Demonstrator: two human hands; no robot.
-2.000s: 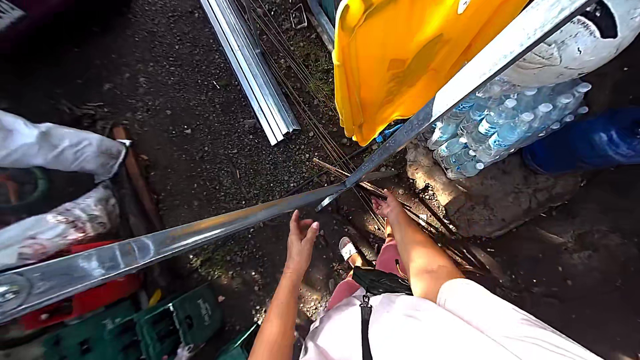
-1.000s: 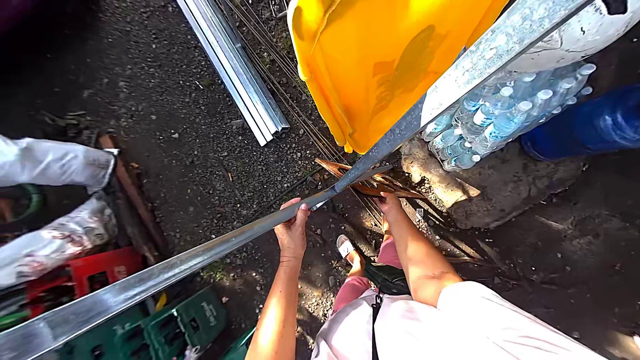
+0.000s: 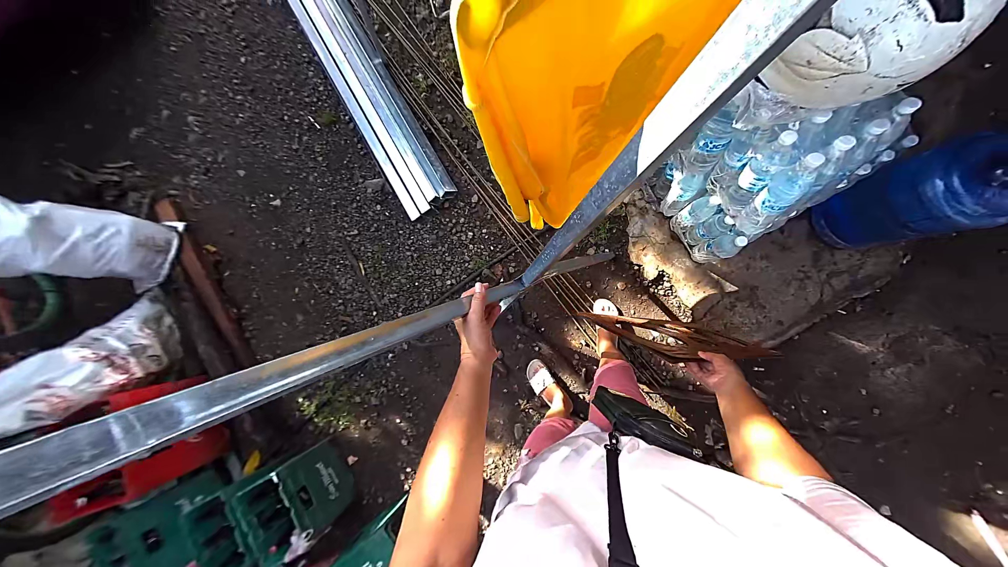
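My left hand [image 3: 477, 323] grips a galvanized metal bar [image 3: 315, 358] that reaches from the lower left to a joint near the middle. Another grey metal bar [image 3: 598, 206] rises from that joint to the upper right. At the right, my right hand [image 3: 718, 372] holds the edge of a brown, dried, leaf-like sheaf [image 3: 685, 339], whose exact kind I cannot tell. Thin metal rods [image 3: 472, 169] lie on the ground beyond the joint, running down towards my feet. A yellow plastic object [image 3: 583, 94] stands behind the upper bar.
Galvanized channels [image 3: 374, 102] lie on the gravel. To the right are packed water bottles [image 3: 776, 177], a blue water jug [image 3: 913, 193], a white container [image 3: 874, 55] and a flat stone [image 3: 811, 276]. White sacks [image 3: 87, 240], a red crate [image 3: 173, 465] and green crates [image 3: 291, 492] are at the left.
My left hand, open below the bar two seconds ago, has closed on it. My right hand has moved right, away from the joint, with the brown sheaf.
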